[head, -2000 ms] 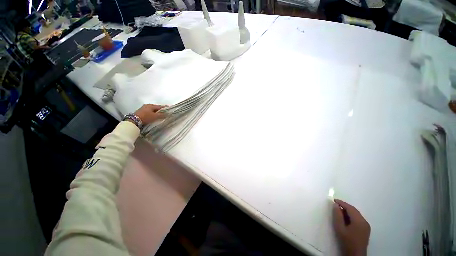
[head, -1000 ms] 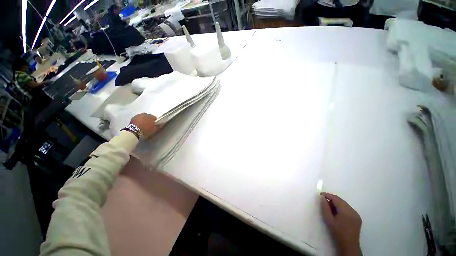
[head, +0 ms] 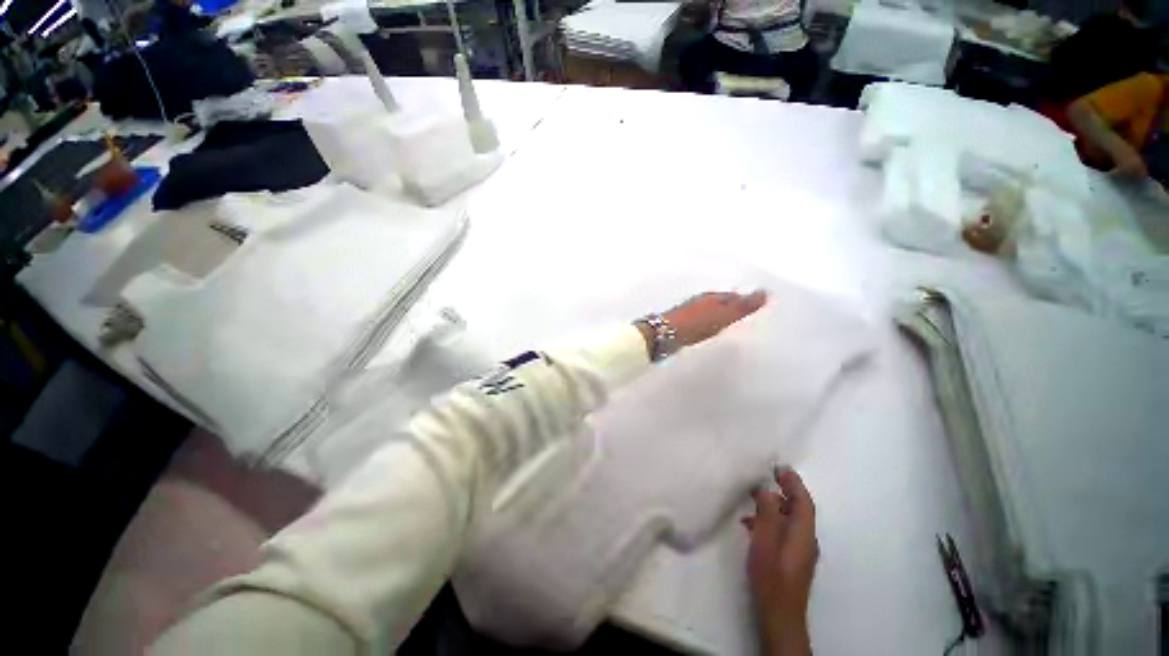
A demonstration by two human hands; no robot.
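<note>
A white cut panel (head: 718, 404) is spread over the table, its cutout edges towards me and the right; parts are blurred. My left hand (head: 705, 318) lies palm down across its far part, fingers stretched out, with no grip visible. My right hand (head: 782, 519) is at the panel's right edge, fingers bent, fingertips close to the cloth; whether it pinches the edge or holds anything is unclear. The panel stack (head: 301, 301) lies to the left, its layered edges facing right. Dark snips (head: 958, 587) lie on the table right of my right hand.
Another layered bundle (head: 961, 429) runs down the right side. Crumpled white wrapping (head: 961, 154) lies at the far right. White blocks with upright posts (head: 410, 141) and black cloth (head: 241, 162) are at the far left. People's bodies and arms show beyond the table.
My left hand has moved from the stack to the right, and a panel now lies across the table. My right hand's dark red item no longer shows. The view has turned right.
</note>
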